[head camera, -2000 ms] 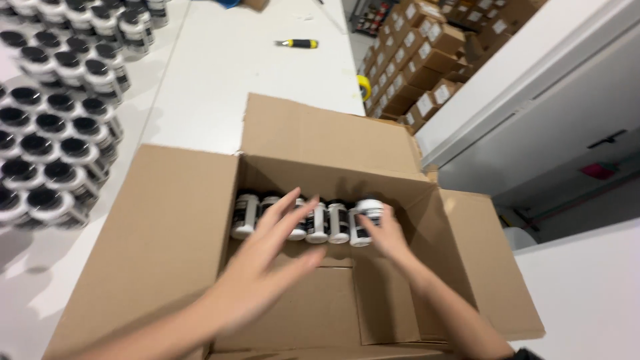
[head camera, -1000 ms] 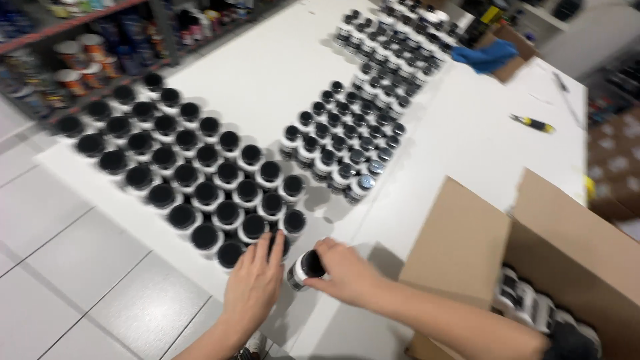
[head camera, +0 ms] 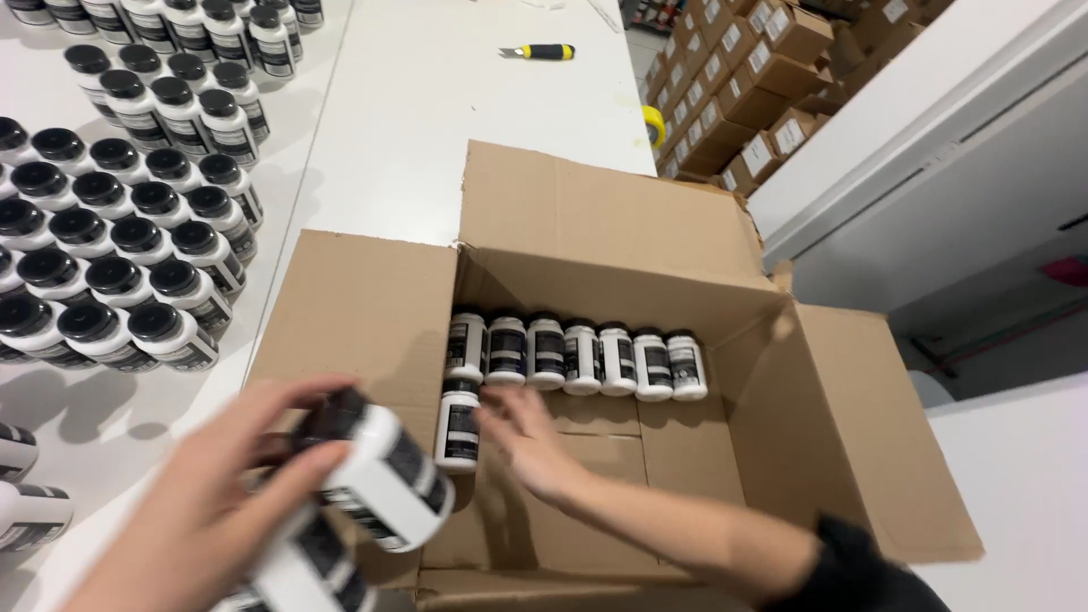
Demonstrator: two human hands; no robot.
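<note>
My left hand holds white bottles with black lids; one bottle shows plainly, and another is partly hidden below it, over the left side of an open cardboard box. Inside the box, a row of several bottles lies along the far wall. One more bottle lies at the left wall, nearer to me than that row. My right hand is inside the box just right of this bottle, its fingertips at or touching it, with nothing seen in its grasp.
Many upright bottles stand in groups on the white table to the left. A utility knife lies beyond the box, with yellow tape at the table's edge. Stacked cartons stand behind.
The view has swung from the bottles on the table back to the box. Compared with two seconds ago, the far row is longer and another bottle lies in front of it.
</note>
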